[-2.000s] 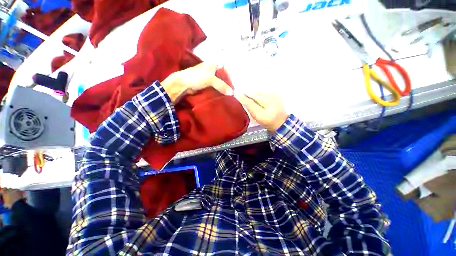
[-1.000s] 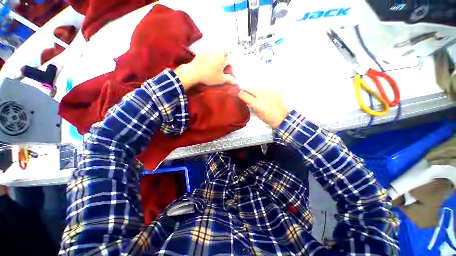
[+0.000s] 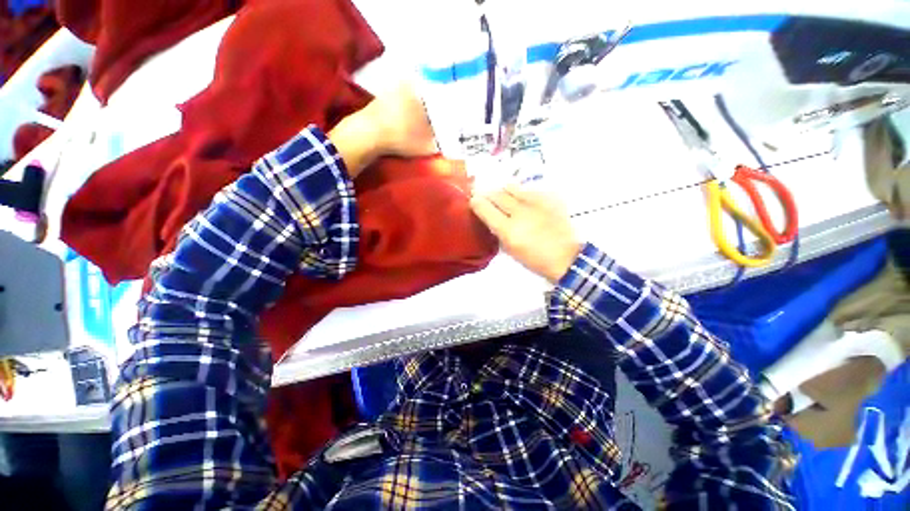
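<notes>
A rust-red garment piece [image 3: 419, 225] lies on the white table left of the needle area and hangs over the front edge. My left hand [image 3: 391, 125] rests on its upper part and holds the cloth near its right end. My right hand [image 3: 527, 228] has its fingertips at the cloth's right edge, pinching it. The fingertips are overexposed, so what lies between them is unclear. The presser foot and needle area [image 3: 504, 145] of the sewing machine is just beyond my hands. The machine's white body [image 3: 659, 45] with a blue stripe runs across the top.
Scissors with a yellow and a red handle [image 3: 740, 225] lie right of my right hand, beside a dark cord. More red cloth [image 3: 150, 35] lies upper left. A grey housing [image 3: 30, 294] is far left. Blue material [image 3: 808, 309] and brown and white pieces [image 3: 833, 399] are lower right.
The view has shifted, showing more of the machine head. My left hand now lies flatter and a little further left on the cloth, and my hands are slightly further apart.
</notes>
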